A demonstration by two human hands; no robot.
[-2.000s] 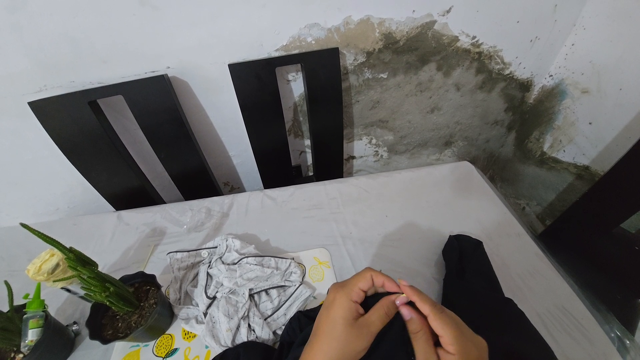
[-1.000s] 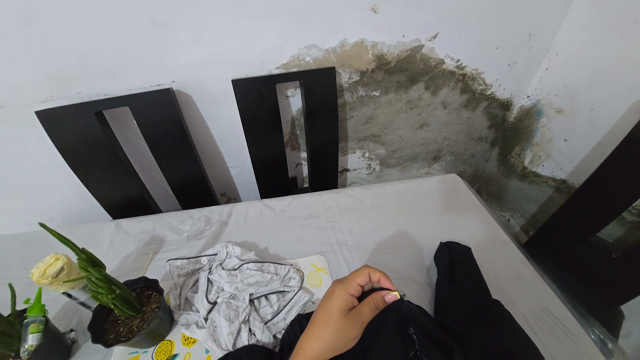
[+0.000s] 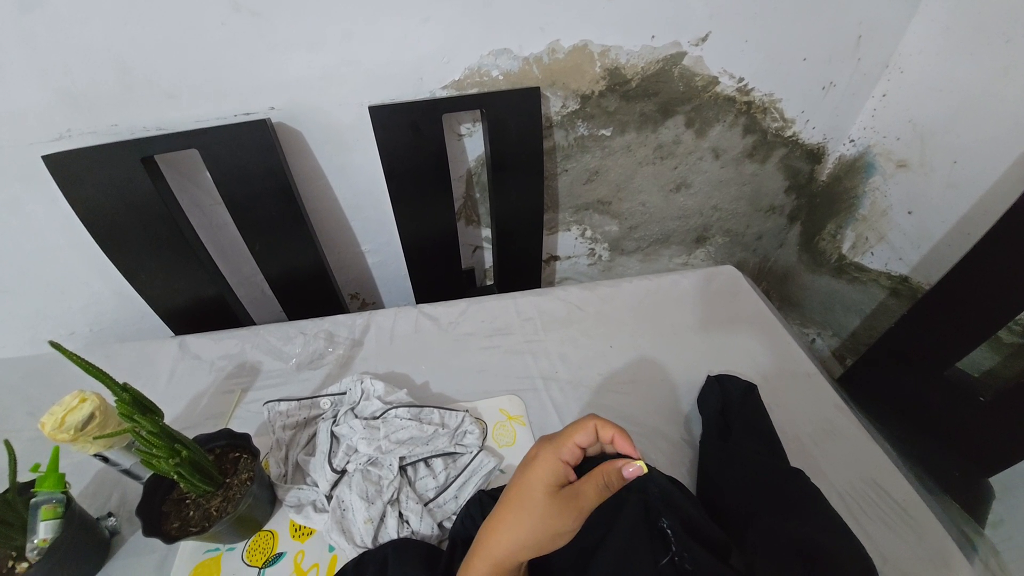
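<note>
My left hand (image 3: 560, 488) pinches a fold of black cloth (image 3: 768, 488) between thumb and index finger, near the bottom centre. Pale threads show on the cloth just right of the fingers. One narrow part of this cloth stretches across the table to the right. Beside my left hand, on the left, lies a crumpled white patterned garment (image 3: 384, 456) with dark piping and a button. It rests partly on a placemat (image 3: 512, 428) printed with lemons. My right hand is out of view.
A potted cactus (image 3: 204, 500), a small green-capped bottle (image 3: 48, 512) and a yellowish wrapped object (image 3: 84, 420) stand at the left. Black chair backs (image 3: 320, 264) rise behind the table (image 3: 592, 336); another chair (image 3: 936, 384) stands right. The wall (image 3: 680, 168) has peeling, damp plaster.
Two seconds ago both hands met at the black cloth. My right hand has since left the view, while my left hand stays on the cloth.
</note>
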